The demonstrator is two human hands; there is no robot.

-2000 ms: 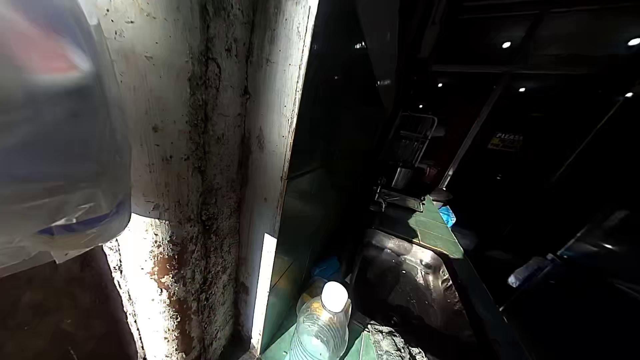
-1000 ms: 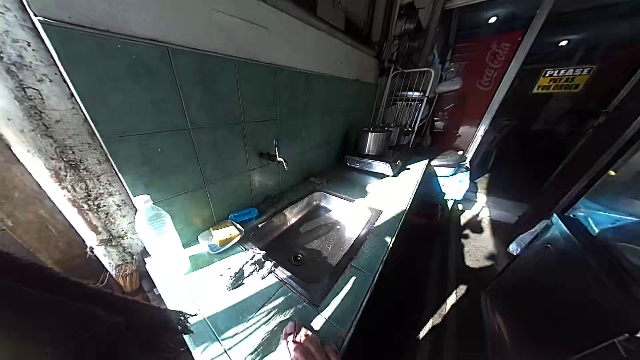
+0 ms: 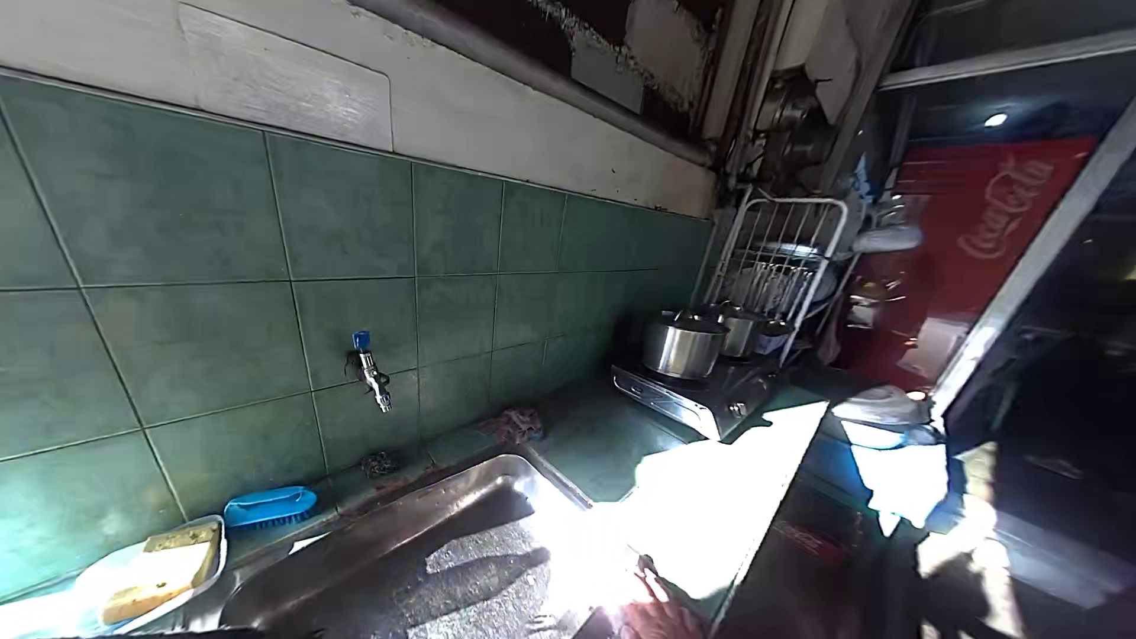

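Observation:
My right hand point(image 3: 655, 608) is low in the view, at the sunlit right rim of a stainless steel sink point(image 3: 390, 541). Glare and the frame's edge hide part of it, and whether it holds anything cannot be told. My left hand is not seen. On the green-tiled wall above the sink is a metal tap point(image 3: 373, 377) with a blue handle. A blue scrubbing brush point(image 3: 271, 506) lies behind the sink's left end, beside a plastic tray point(image 3: 217, 568) holding yellowish sponges point(image 3: 164, 572).
A gas stove point(image 3: 674, 399) bearing metal pots point(image 3: 683, 344) stands farther along the counter. Behind it is a white wire dish rack point(image 3: 790, 266). A covered bucket point(image 3: 879, 422) with a cloth over it and a red Coca-Cola refrigerator point(image 3: 985, 240) are at right.
The view has swung from the peeling post to the sink and wall. The plastic bag at far left two seconds ago is out of view. The water bottle is also out of view.

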